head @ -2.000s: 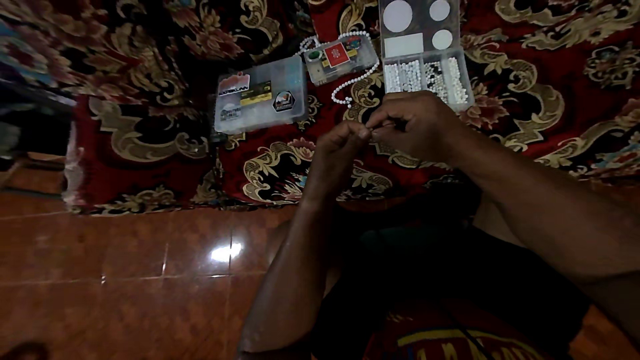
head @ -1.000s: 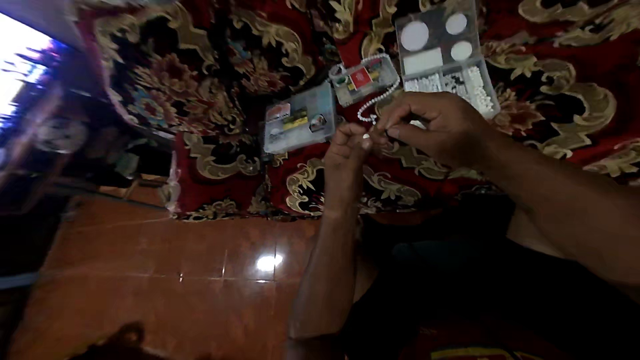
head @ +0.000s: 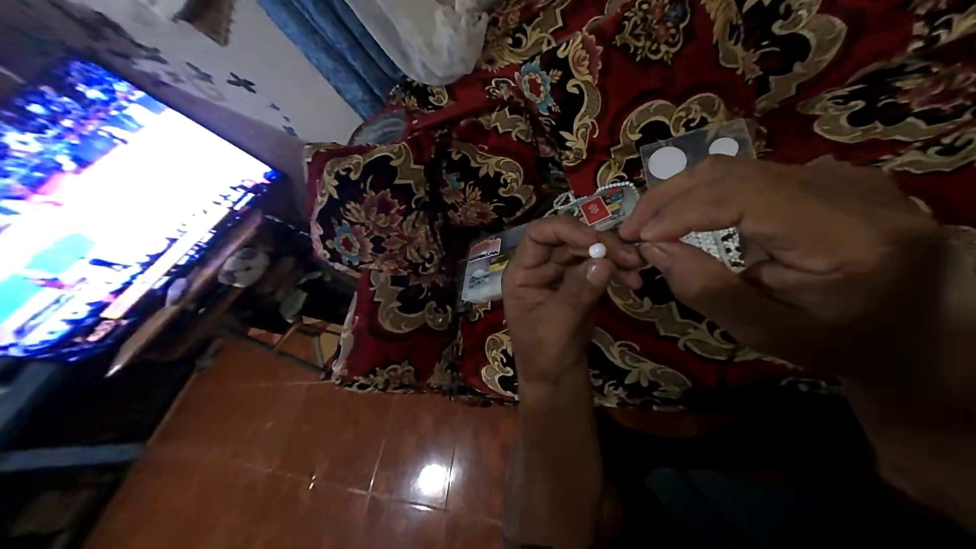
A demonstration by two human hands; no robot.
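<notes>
A round white bead (head: 598,250) sits between the thumb and forefinger of my left hand (head: 557,286). Close beside it on the right, my right hand (head: 770,244) pinches something thin, too small to make out, between thumb and forefinger. Behind the hands, a white bead strand (head: 616,185) lies around a small clear box with a red card (head: 595,210) on it. An open clear case (head: 698,145) holding white beads is partly hidden by my right hand. A clear plastic organizer box (head: 480,282) lies behind my left hand.
The boxes stand on a seat covered with red floral fabric (head: 396,305). A lit television screen (head: 114,213) is at the left, above a dark stand. Below is a glossy tiled floor (head: 343,457); a blue curtain (head: 328,46) hangs at the top.
The view has swung left, bringing the television into sight. Both hands stay close together; the white bead in my left hand shows more plainly than before.
</notes>
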